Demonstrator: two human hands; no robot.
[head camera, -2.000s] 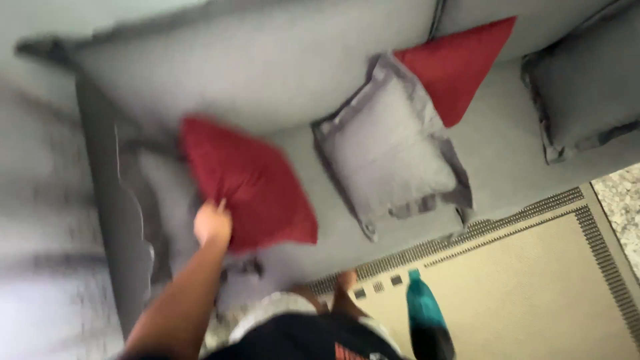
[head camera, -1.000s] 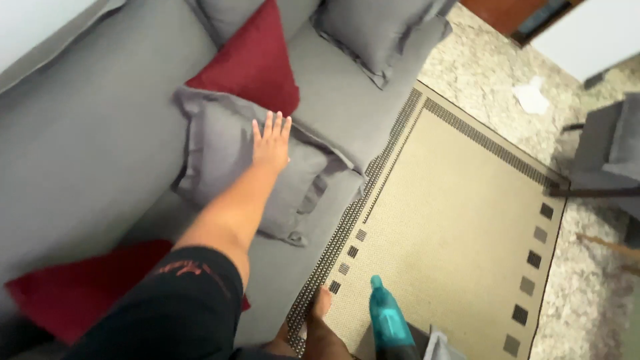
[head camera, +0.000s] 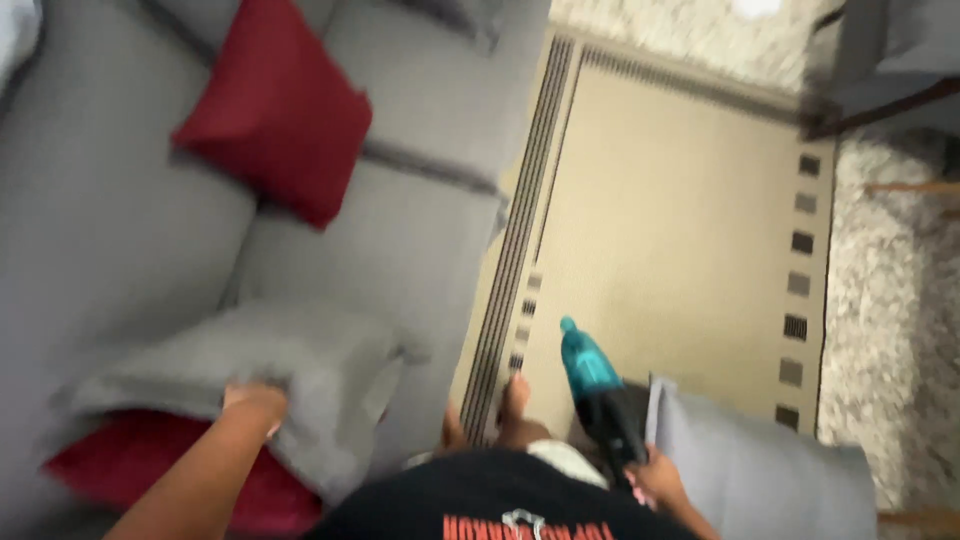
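Note:
My left hand (head camera: 256, 409) grips a grey flanged cushion (head camera: 300, 352), which is blurred and lies partly over a red cushion (head camera: 150, 457) at the lower left of the sofa. My right hand (head camera: 654, 474), at the lower middle right, is closed around the rear of a teal and black handheld vacuum cleaner (head camera: 596, 375), whose nozzle points up the view over the rug. Another red cushion (head camera: 285, 112) rests on the sofa at the upper left, apart from both hands.
The grey sofa (head camera: 375, 247) fills the left side. Beside it lies a beige rug (head camera: 675, 195) with dark squares on speckled flooring (head camera: 870, 285). Grey upholstered furniture (head camera: 765, 465) stands near my right arm, and a grey chair (head camera: 892, 90) is at the upper right.
The grey cushion that lay flat under my open left hand beside the upper red cushion is now gripped and over the lower red one. My right hand has come into view.

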